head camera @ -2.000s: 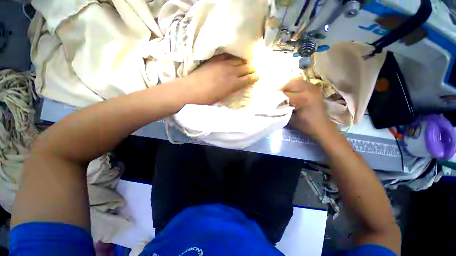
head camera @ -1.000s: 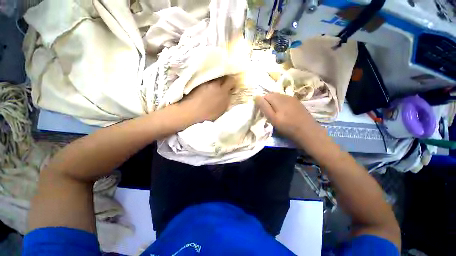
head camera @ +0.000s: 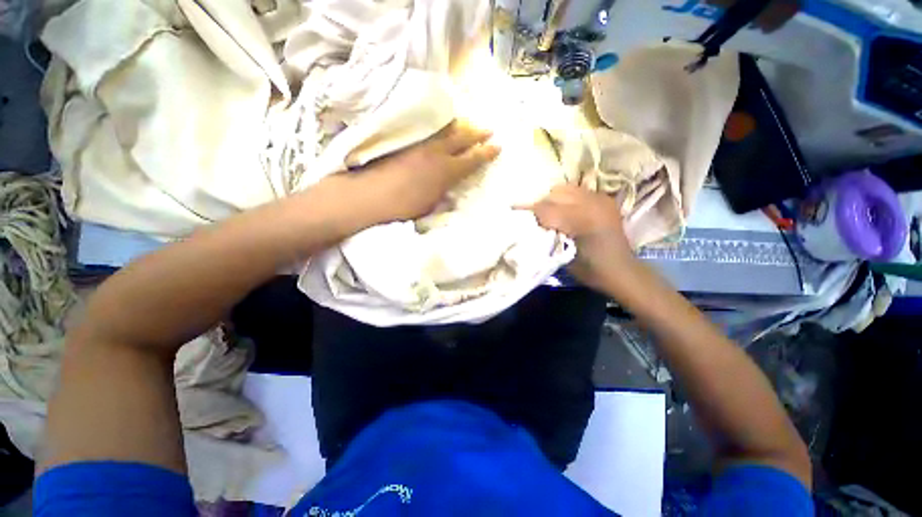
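Observation:
A cream garment [head camera: 445,257] lies bunched on the machine table and hangs over its front edge. My left hand [head camera: 430,172] lies on the cloth left of the bright lamp glow, fingers spread towards the needle area. My right hand [head camera: 581,217] holds the cloth's right side near the table's front edge, its thumb and finger on the fabric. The needle area is overexposed, so the stitching point cannot be made out. The white sewing machine [head camera: 657,40] stands at the upper right, with its tension dial [head camera: 574,63] above the glow.
More cream cloth [head camera: 152,131] covers the table's left. Strands [head camera: 30,242] hang at the left edge. Right of the machine's work area are a dark pouch [head camera: 758,151] and a purple ring [head camera: 869,215] on white. A ruler strip [head camera: 728,249] runs along the front edge.
The bunched garment has come towards me and hangs lower over the table edge. My left hand has flattened and spread over the cloth since a second ago. The camera view has also shifted.

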